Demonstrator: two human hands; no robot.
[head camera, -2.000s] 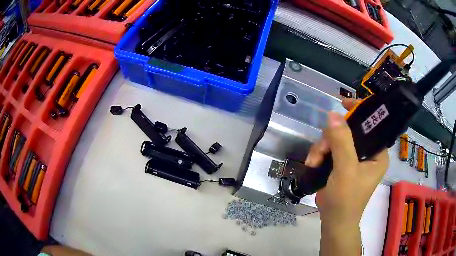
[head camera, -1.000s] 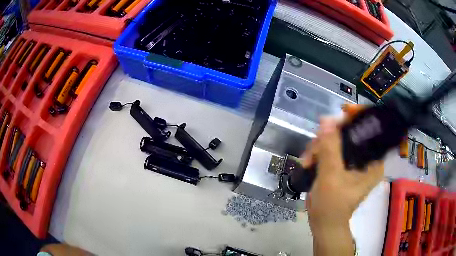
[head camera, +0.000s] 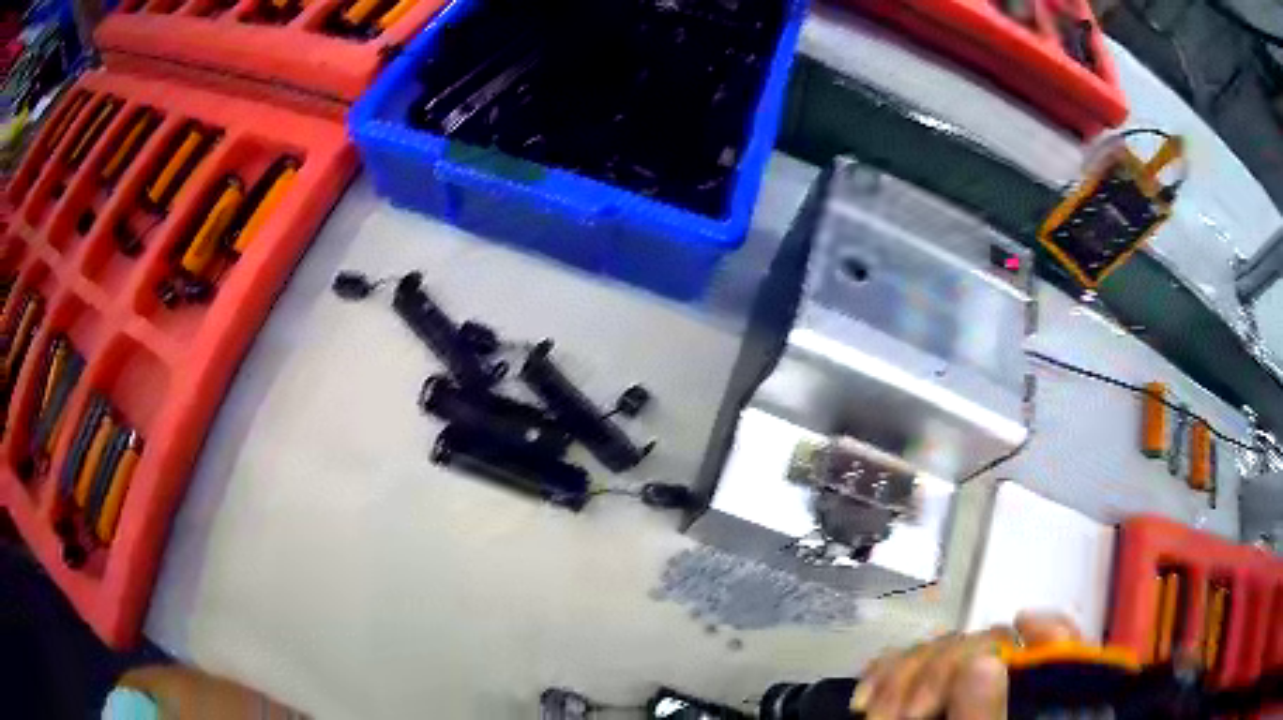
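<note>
My right hand (head camera: 936, 678) is at the bottom edge, right of centre, partly cut off, and holds the electric screwdriver (head camera: 1083, 675), whose black tip end points left. A black housing (head camera: 683, 706) with a tethered cap (head camera: 566, 703) lies at the bottom edge, just left of the screwdriver tip, mostly cut off. My left hand shows only as a wrist or edge part (head camera: 211, 696) at the lower left, with a pale cuff; its fingers are out of the picture. Several loose black housings (head camera: 514, 471) with tethered caps lie mid-table. The frame is blurred.
The silver screw feeder (head camera: 901, 338) stands right of centre, with a heap of screws (head camera: 746, 591) before it. A blue bin (head camera: 563, 232) of black parts is behind. Red-orange trays (head camera: 267, 338) flank the bench. A white pad (head camera: 1038, 563), loose orange cells (head camera: 1155, 419) and a yellow-framed instrument (head camera: 1107, 228) are right.
My right hand with the screwdriver has moved from the feeder's pickup mechanism down to the bottom edge, uncovering the feeder front and the white pad. The whole view has shifted slightly.
</note>
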